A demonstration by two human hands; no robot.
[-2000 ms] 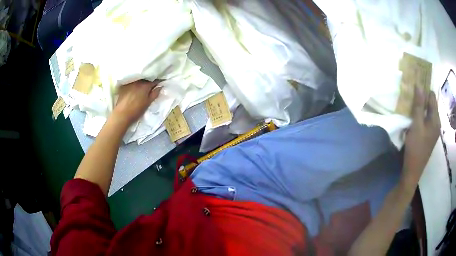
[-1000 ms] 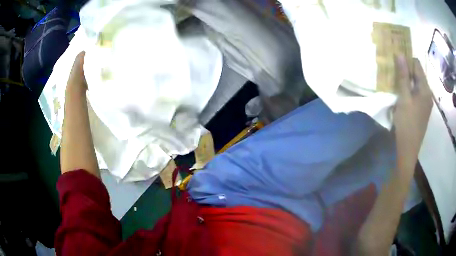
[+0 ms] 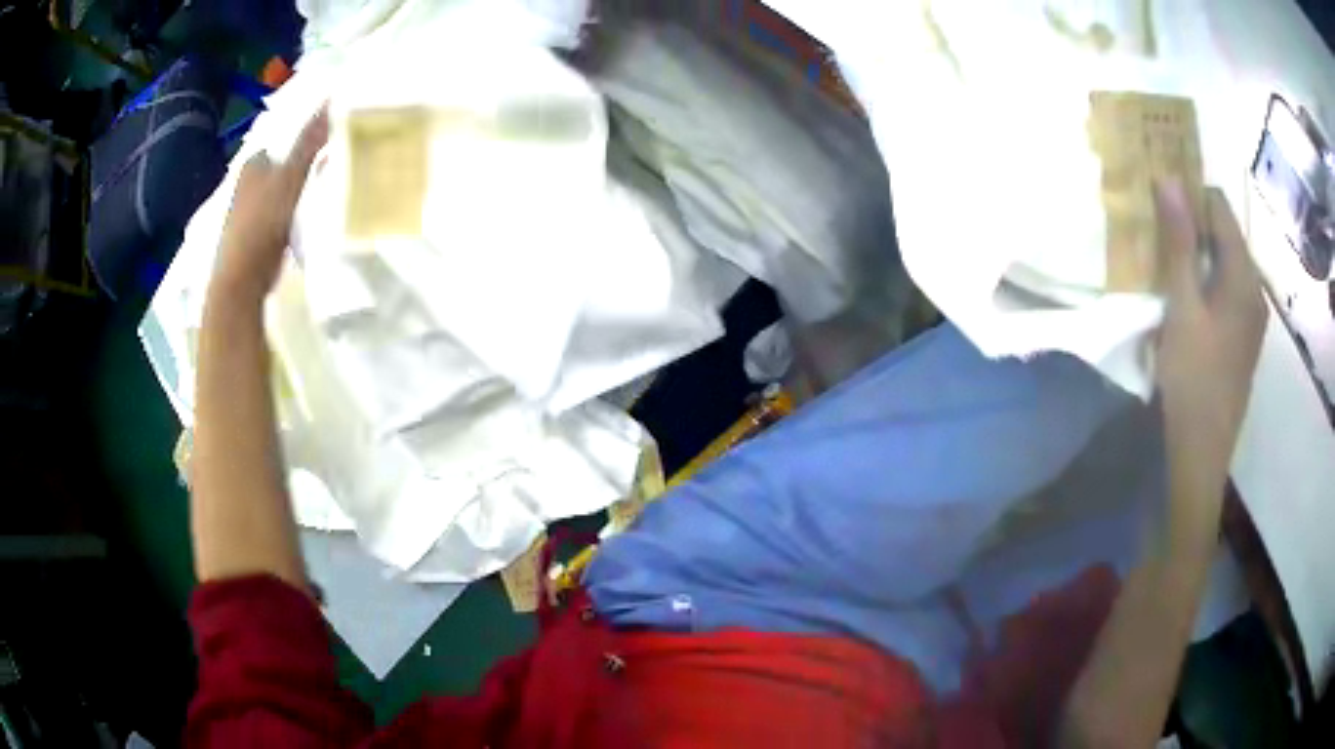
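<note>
A heap of white garment pieces (image 3: 483, 307) lies at the left, with a tan bundle ticket (image 3: 387, 173) on top. My left hand (image 3: 271, 205) is at the heap's left edge, fingers on or beside the cloth; the fingertips are partly lost in glare, so its hold is unclear. At the right, more white garment pieces (image 3: 996, 161) hang over the table edge with a tan ticket (image 3: 1146, 183). My right hand (image 3: 1208, 293) grips the lower end of this ticket and the cloth by it.
A grey side board (image 3: 378, 593) shows under the left heap. Other white cloth (image 3: 761, 161) lies between the heaps. A yellow tube (image 3: 725, 439) runs beside my blue-clad leg. The white machine table (image 3: 1274, 439) is at the right. A dark blue checked object (image 3: 158, 176) is at upper left.
My left hand has moved from the front of the left heap up to its left edge. The left pieces have shifted, and a ticket now faces up on top. My right hand has moved slightly up and left.
</note>
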